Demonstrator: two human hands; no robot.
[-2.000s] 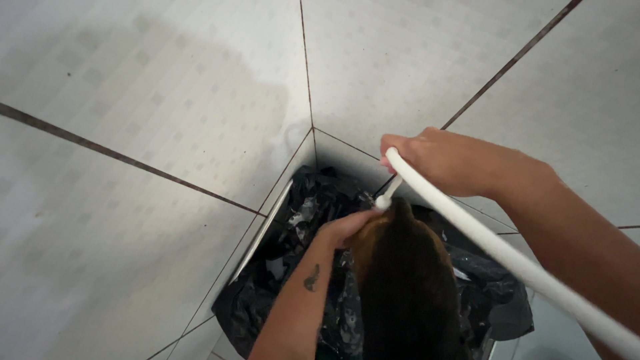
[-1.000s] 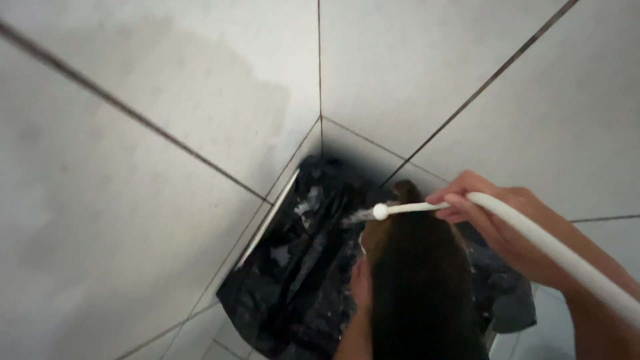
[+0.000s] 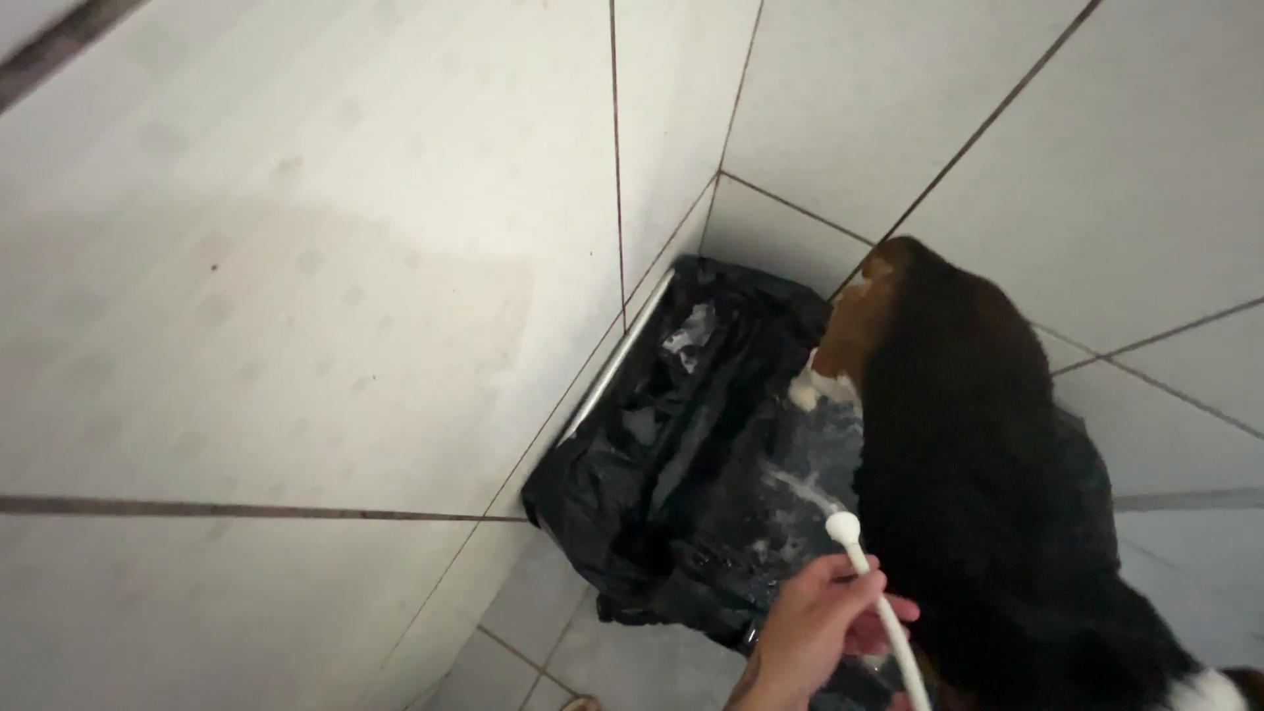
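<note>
My left hand [image 3: 820, 617] comes in from the bottom edge, its thumb and fingers closed around a thin white hose [image 3: 897, 632]. Water sprays up and left from the hose's round white tip. A black, brown and white dog [image 3: 968, 454] stands right of the hose, its head toward the wall corner and its pale muzzle low over black plastic sheeting [image 3: 642, 494]. The sheeting is wet and wrinkled. A sliver of skin beside the hose at the bottom edge may be my right hand [image 3: 901, 702]; what it does is hidden.
Pale tiled walls [image 3: 346, 296] meet in a corner behind the sheeting. A light straight edge [image 3: 622, 355] runs along the sheeting's left side. Grey floor tiles [image 3: 533, 622] show at the bottom, with a small tan object [image 3: 581, 703] at the frame's edge.
The hose was in my right hand and is now in my left, which was at the dog's head. My right hand has dropped almost out of view. The dog's head is no longer held.
</note>
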